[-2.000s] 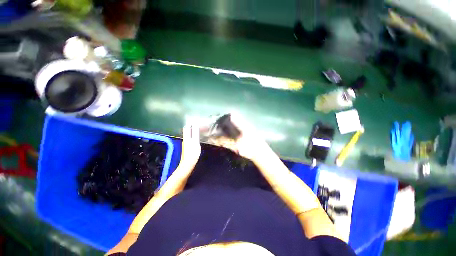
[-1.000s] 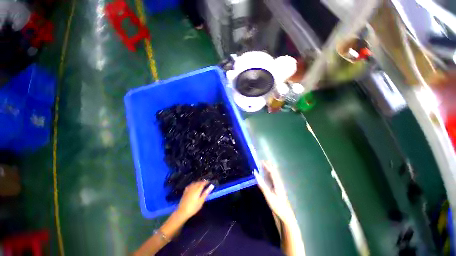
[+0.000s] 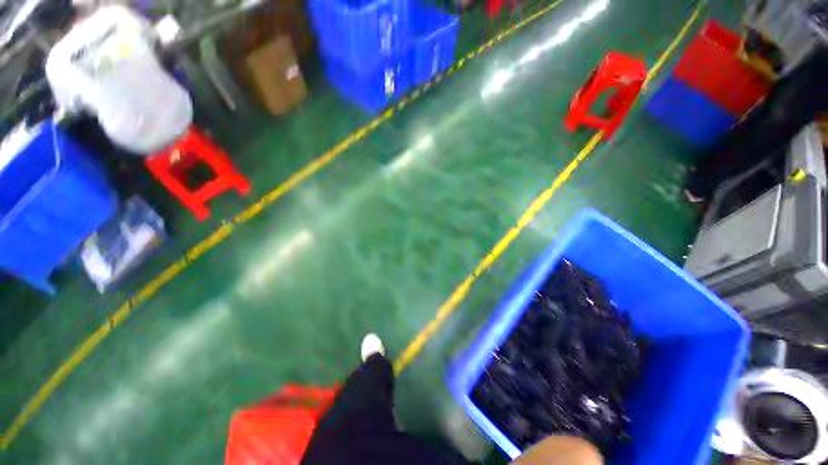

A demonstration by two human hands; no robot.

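A large blue tote point(image 3: 694, 386) stands at the lower right, seen at a slant. A dark heap of small black units point(image 3: 567, 359) lies in it, towards its left side, and single units cannot be told apart. A rounded patch of bare skin shows at the bottom edge, in front of the tote's near corner, cut off by the picture. It looks like part of an arm or hand, and I cannot tell which side. No fingers of my left hand or my right hand show.
My dark-clothed leg and white shoe point(image 3: 371, 346) are at the bottom centre, beside a red object point(image 3: 272, 431). Red stools point(image 3: 610, 91), blue bins point(image 3: 377, 54) and yellow lines point(image 3: 536, 207) are on the green floor. A white fan point(image 3: 779, 420) and a grey cabinet point(image 3: 746, 238) are at right. A person in white sits upper left.
The view has swung left, away from the bench to the floor. The tote now shows further right. Both hands, seen at the tote's near edge before, have left the clear view.
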